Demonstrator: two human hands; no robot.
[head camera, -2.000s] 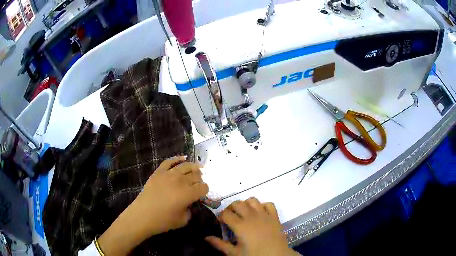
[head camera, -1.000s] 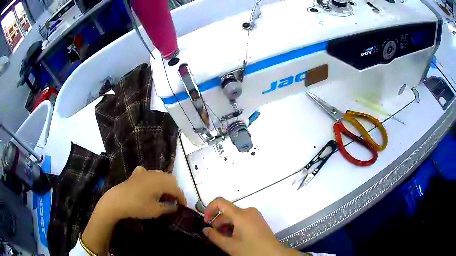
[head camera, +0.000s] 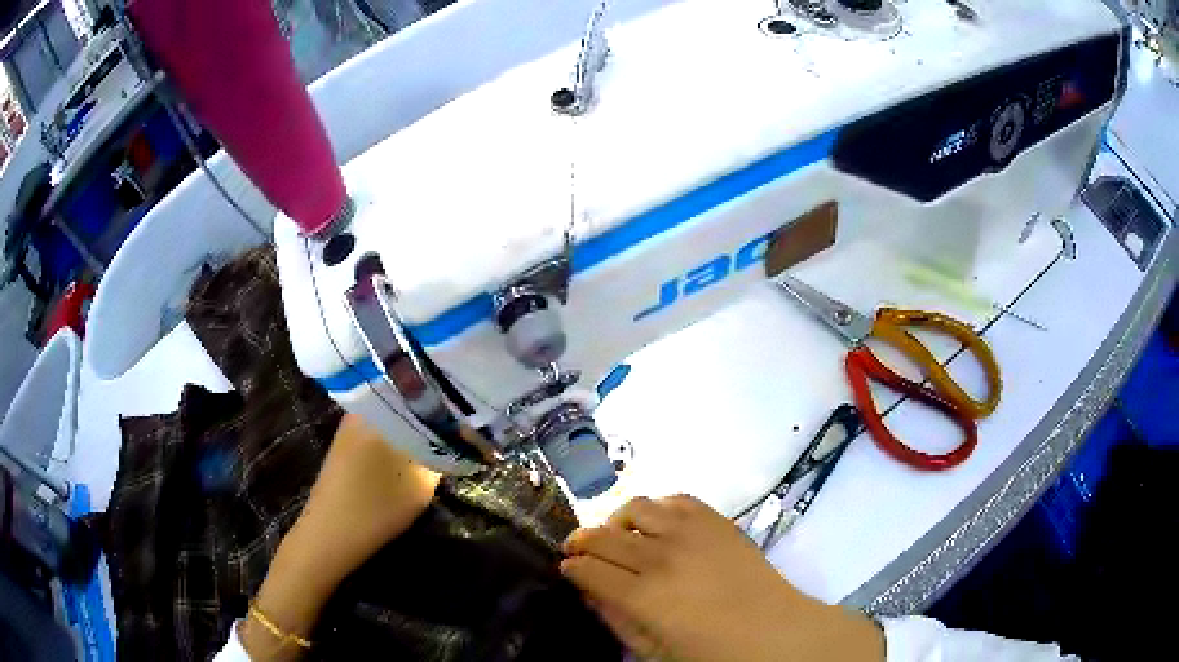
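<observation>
The dark plaid garment (head camera: 207, 498) lies to the left of the sewing machine head (head camera: 440, 246) and runs under it at the needle area. My left hand (head camera: 369, 491) lies on the cloth just left of the needle area, its fingertips hidden behind the machine head. My right hand (head camera: 698, 576) is right of the needle area, its fingertips gripping the cloth's right edge. The needle and presser foot are mostly hidden by the head and the tension dial (head camera: 578, 455).
Scissors (head camera: 922, 388) with red and orange-yellow handles lie on the bed at right. Black thread snips (head camera: 808, 476) lie beside them, close to my right hand. A pink thread cone (head camera: 246, 104) stands at upper left. A control panel (head camera: 989, 129) is on the machine arm.
Both hands have moved the cloth edge up from the front of the bed to beneath the machine head. The view has shifted closer to the machine.
</observation>
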